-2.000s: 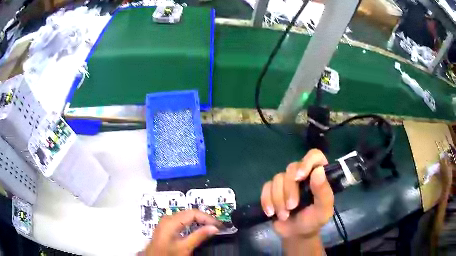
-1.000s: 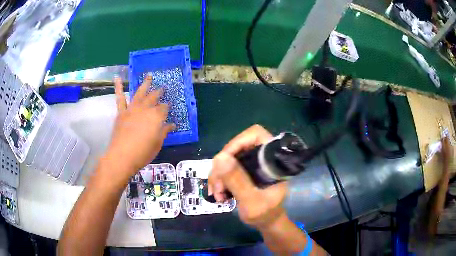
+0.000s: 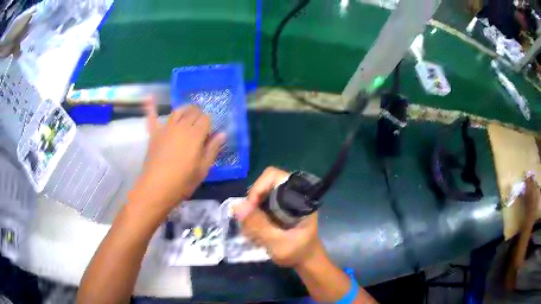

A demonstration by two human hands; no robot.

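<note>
My right hand [image 3: 279, 228] is closed around the black electric screwdriver [image 3: 295, 199], over the right one of two white housings [image 3: 247, 249]. The screwdriver's tip is hidden by my hand. The left housing [image 3: 199, 233] lies beside it and shows a blurred circuit board. My left hand [image 3: 181, 148] is over the left part of the blue bin [image 3: 238, 172], fingers bent down at the silver screws [image 3: 222, 113]. Its fingertips are blurred, and I cannot tell whether they hold a screw.
Stacked white housings [image 3: 83, 184] stand at left on a white sheet [image 3: 160, 279]. A metal post [image 3: 391, 47] rises behind, with a black cylinder [image 3: 391, 127] by it. A black looped strap [image 3: 468, 160] lies at right. A white device [image 3: 432, 77] is on the green line.
My left hand's fingers have drawn together and bent over the screws. The screwdriver is now more upright in my right hand. The view has shifted slightly, and the white device on the line sits further right.
</note>
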